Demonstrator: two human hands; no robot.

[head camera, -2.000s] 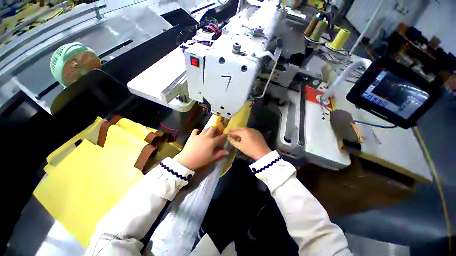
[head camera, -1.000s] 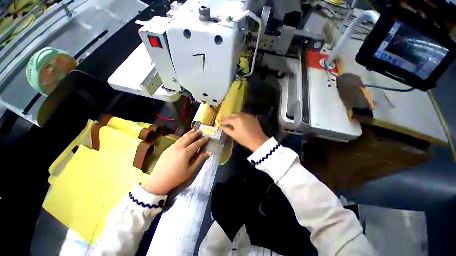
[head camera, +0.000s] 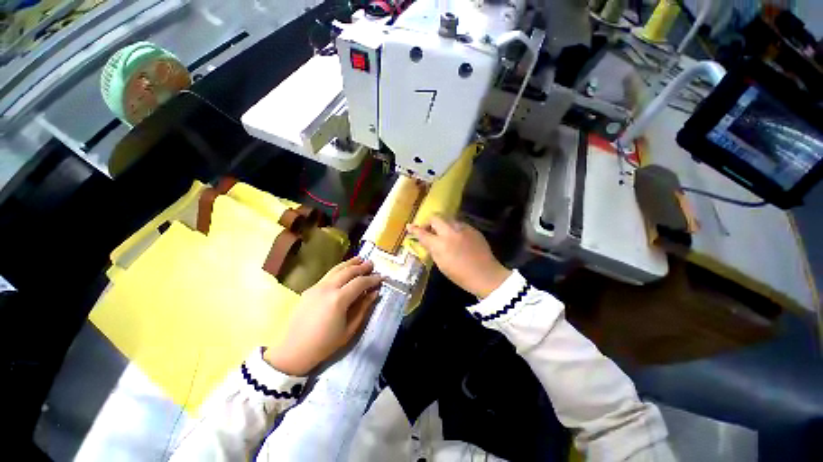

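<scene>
A yellow piece (head camera: pixel 444 200) hangs along the right side of the amber sewing template (head camera: pixel 397 215), under the machine head. My right hand (head camera: pixel 458 254) pinches the yellow piece's edge near the template's near end. My left hand (head camera: pixel 329 316) rests on the white clamp arm (head camera: pixel 354 361), its fingertips beside the pale plate (head camera: pixel 393 267) at the template's near end. It holds nothing that I can see; its fingers are close together. The needle area under the head is too small to make out.
The white machine head (head camera: pixel 424 99) marked "7" stands ahead. A stack of yellow pieces (head camera: pixel 194 298) with brown ends lies left of the arm. A green fan (head camera: pixel 144 83) is at upper left. The control screen (head camera: pixel 762 135) and the feed carriage (head camera: pixel 564 194) are at right.
My left hand has drawn back from the template onto the arm, so more of the amber strip and pale plate shows. My right hand still pinches the yellow edge. The camera view has shifted.
</scene>
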